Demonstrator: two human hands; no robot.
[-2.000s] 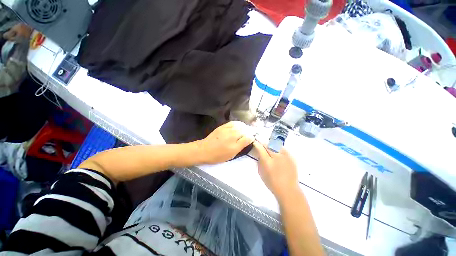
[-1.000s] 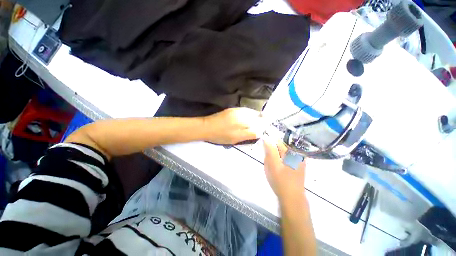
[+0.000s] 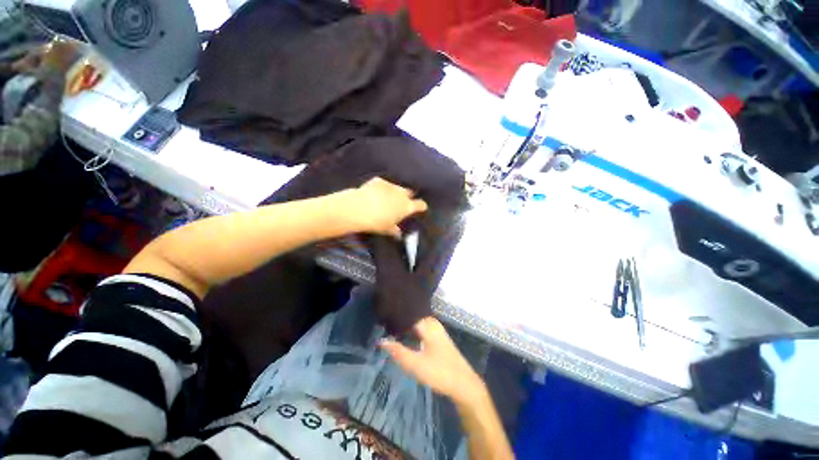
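A dark brown garment piece [image 3: 404, 166] lies at the needle area of the white sewing machine [image 3: 620, 171] and runs over the table's front edge. My left hand [image 3: 391, 207] pinches the cloth left of the needle. My right hand [image 3: 435, 359] is at the cloth's lower end, in front of the table edge, with cloth between some fingers and one finger apart. A small white patch [image 3: 411, 249] shows on the cloth between my hands. The presser foot [image 3: 480, 189] is small and blurred.
A brown cloth stack [image 3: 287, 81] lies beyond my left hand, with red cloth [image 3: 494, 40] behind. Black snips [image 3: 620, 287] and thin tweezers [image 3: 637, 301] lie at the right. A grey motor box [image 3: 144, 40] stands at the left, near another person's arm [image 3: 31, 117].
Both hands have left the needle. My right hand has moved down past the table edge with the cloth's end. The brown piece now lies apart from the stack, and the view has shifted.
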